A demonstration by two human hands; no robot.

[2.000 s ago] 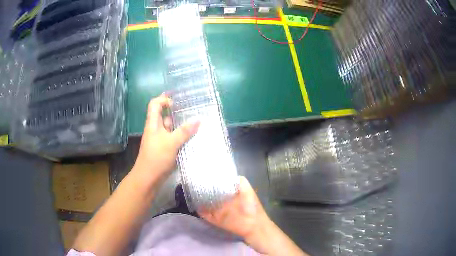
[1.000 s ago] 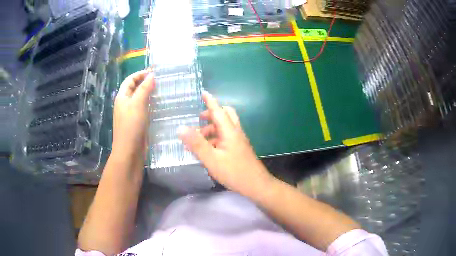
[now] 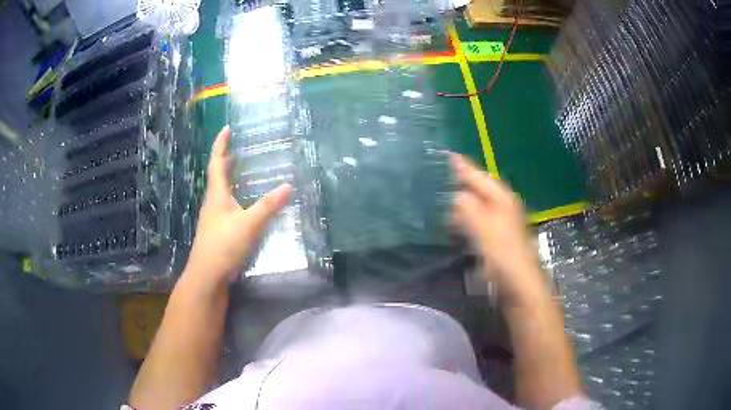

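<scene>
A nested stack of clear blister trays [image 3: 268, 152] stands edge-on on the green bench in front of me, its ribbed edges shining. My left hand [image 3: 232, 220] grips this stack, thumb on its upper side and fingers at its left side. A single clear blister tray [image 3: 385, 176], blurred and see-through, lies or tilts to the right of the stack. My right hand [image 3: 489, 208] is at this tray's right edge, fingers blurred; it appears to hold the edge.
Slotted trays with black rows [image 3: 96, 184] stand at the left. A tall tray stack [image 3: 641, 104] is at the right, more trays [image 3: 601, 272] below it. A red wire [image 3: 501, 68], brown cardboard [image 3: 513, 12] and a small white fan [image 3: 168, 10] are at the back.
My right hand has moved right, away from the stack, and a single clear tray now spans the space between. My left hand remains at the stack.
</scene>
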